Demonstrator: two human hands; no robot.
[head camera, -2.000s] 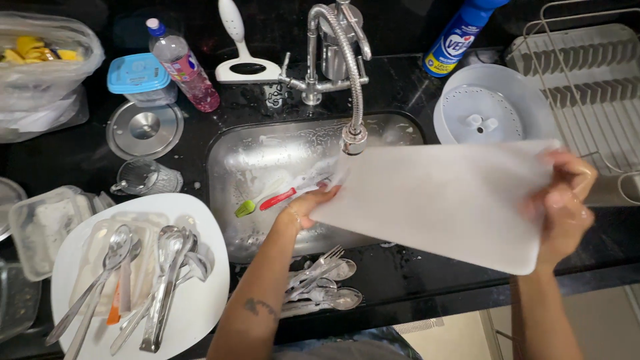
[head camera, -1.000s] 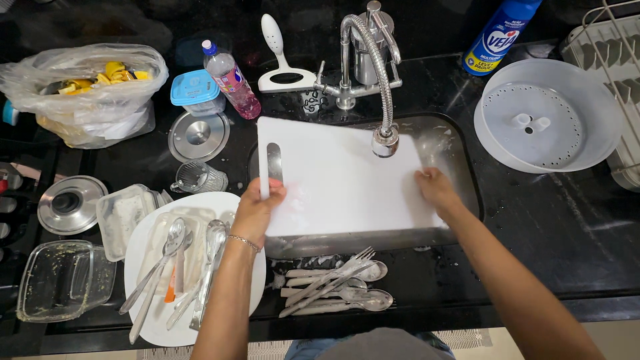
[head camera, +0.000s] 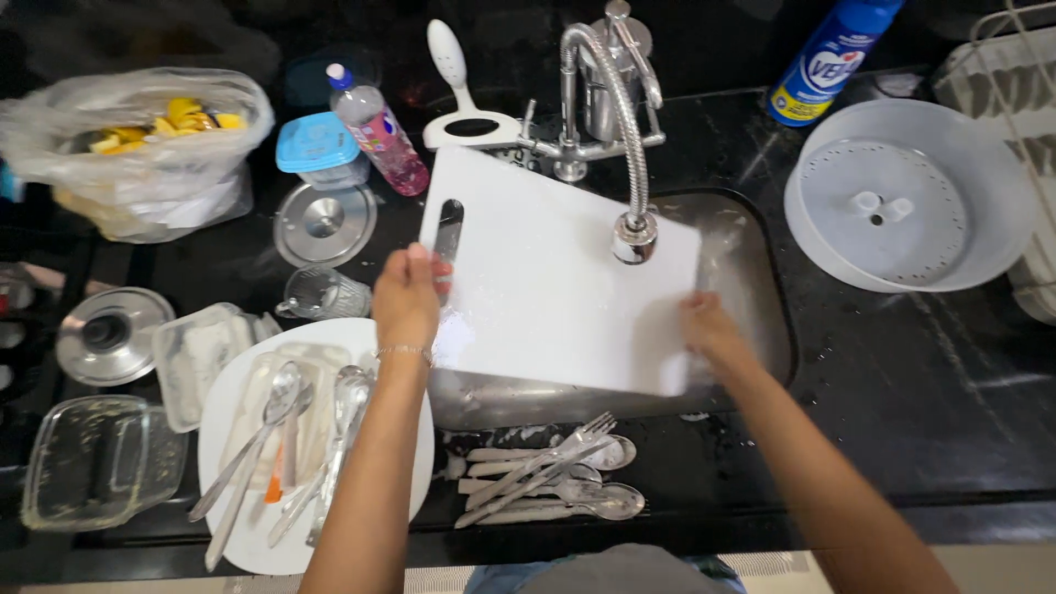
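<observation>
A white plastic cutting board (head camera: 544, 280) is held over the stainless steel sink (head camera: 747, 272), under the spray head of the chrome faucet (head camera: 634, 239). My left hand (head camera: 410, 301) grips its left edge just below the handle slot, and my right hand (head camera: 711, 330) holds its right edge near the lower corner. Wet spots show on the board, which hides most of the basin. Forks and spoons (head camera: 553, 478) lie in a pile on the counter in front of the sink. Left of my left forearm, a white plate (head camera: 412, 487) carries more cutlery and a pale container.
On the left are a plastic bag with peels (head camera: 157, 157), a pot lid (head camera: 115, 334), a clear container (head camera: 99, 462), a glass mug (head camera: 326, 293) and a pink bottle (head camera: 384, 136). A round translucent basin (head camera: 907, 198), a blue bottle (head camera: 833, 62) and a dish rack (head camera: 990, 82) stand right.
The board was off to the right of the faucet two seconds ago; it is now beneath it, with its handle slot at my left hand. Since one second ago it has tilted, its right side lower.
</observation>
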